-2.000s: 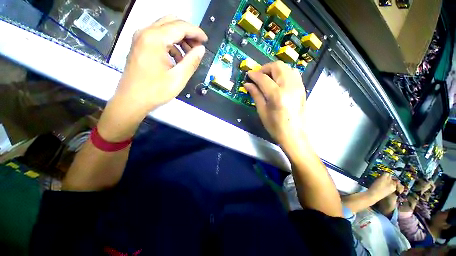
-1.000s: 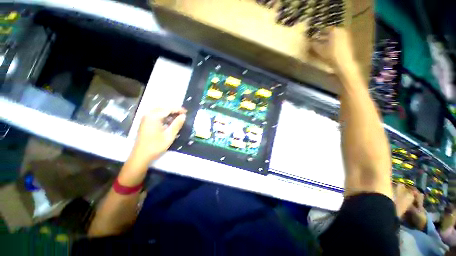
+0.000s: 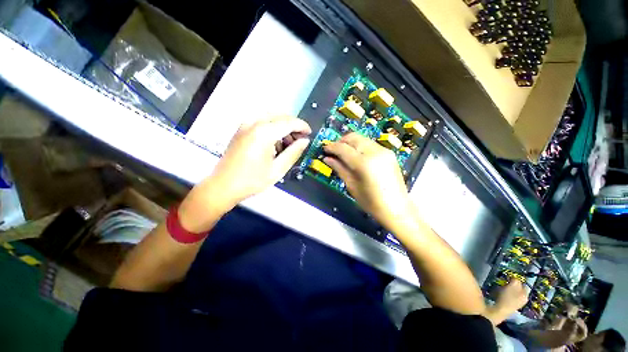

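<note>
Two green circuit boards (image 3: pixel 368 124) with yellow blocks and copper-wound parts lie in a black carrier (image 3: pixel 323 96) in front of me. My left hand (image 3: pixel 258 159) is curled at the carrier's left edge, with dark chokes (image 3: pixel 287 142) showing between thumb and fingers. My right hand (image 3: pixel 372 175) is over the nearer board, its fingertips pinched together low at the board beside a yellow block (image 3: pixel 320 167). Whether a part is between those fingertips is hidden. The hand covers part of the nearer board.
A cardboard box (image 3: pixel 475 82) with many chokes (image 3: pixel 513 34) stands behind the conveyor rail (image 3: pixel 148 141). Bright metal plates (image 3: pixel 258 75) lie on both sides of the carrier. A carton with a labelled plastic bag (image 3: pixel 155 81) is at left. Another person's hand (image 3: pixel 511 299) works on boards at lower right.
My right hand has come from the choke box back to the nearer board. My left hand stays near the carrier's left edge, with the dark parts still in it. The view has shifted and tilted.
</note>
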